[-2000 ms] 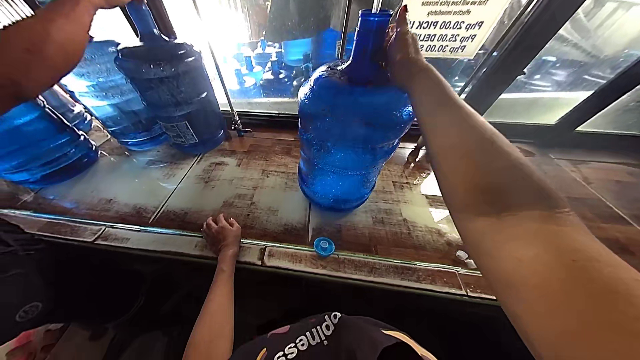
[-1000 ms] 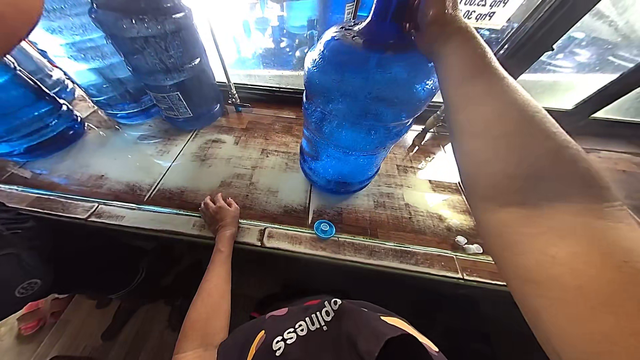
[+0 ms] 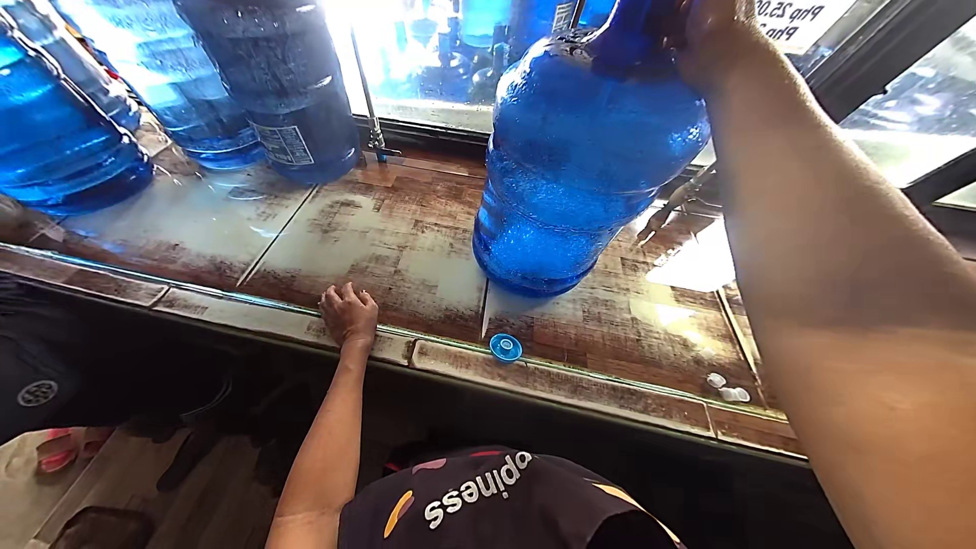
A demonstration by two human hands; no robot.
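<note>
My right hand [image 3: 717, 38], at the top edge, is at the neck of a large blue plastic water jug [image 3: 587, 168] and appears closed around it. The jug leans a little on the tiled counter [image 3: 396, 252], its mouth out of frame. My left hand is outside the view. A blue jug cap [image 3: 506, 348] lies near the counter's front edge, in front of the jug. Two small white plastic pieces [image 3: 728, 387] lie farther right. More blue jugs [image 3: 274, 84] stand at the left, one bearing a label.
Another person's small hand [image 3: 349, 313] rests on the counter's front edge, left of the cap. A dark shirt [image 3: 488, 496] with lettering is at the bottom. Behind the counter are a window frame and a thin metal rod [image 3: 366, 84]. Footwear [image 3: 57, 450] lies on the floor at lower left.
My left hand, earlier at the top of a jug on the left, has left the view. My right hand remains at the blue jug's neck. The view has shifted down and closer to the counter.
</note>
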